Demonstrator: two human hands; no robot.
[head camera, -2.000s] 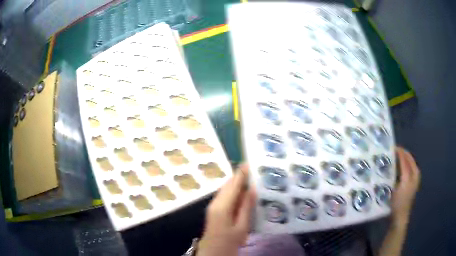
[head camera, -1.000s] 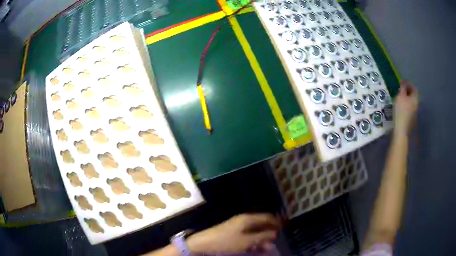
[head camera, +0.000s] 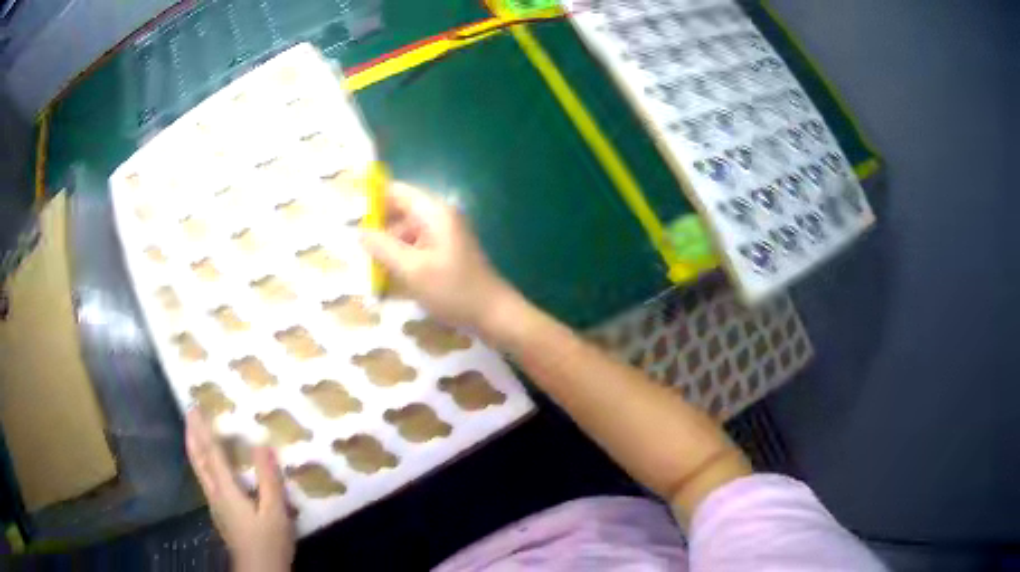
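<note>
The white foam tray (head camera: 280, 385) with rows of empty brownish cut-outs lies in front of me, slightly tilted. My right hand (head camera: 431, 251) grips the yellow test probe (head camera: 377, 229) over the tray's right edge. My left hand (head camera: 248, 492) is at the tray's near left corner, fingers apart, over the cut-outs there. Whether the left fingers press on or grip the tray cannot be told. The image is blurred.
A foam tray filled with round units (head camera: 772, 179) lies at the right. A greyish perforated tray (head camera: 716, 346) is below the bench edge. Tan cardboard (head camera: 56, 369) lies on clear plastic at the left. A clear blister tray (head camera: 201, 62) is at the far side.
The filled tray was carried to the right and let go. My right hand has come left and picked up the yellow probe from the mat. My left hand has moved to the empty tray.
</note>
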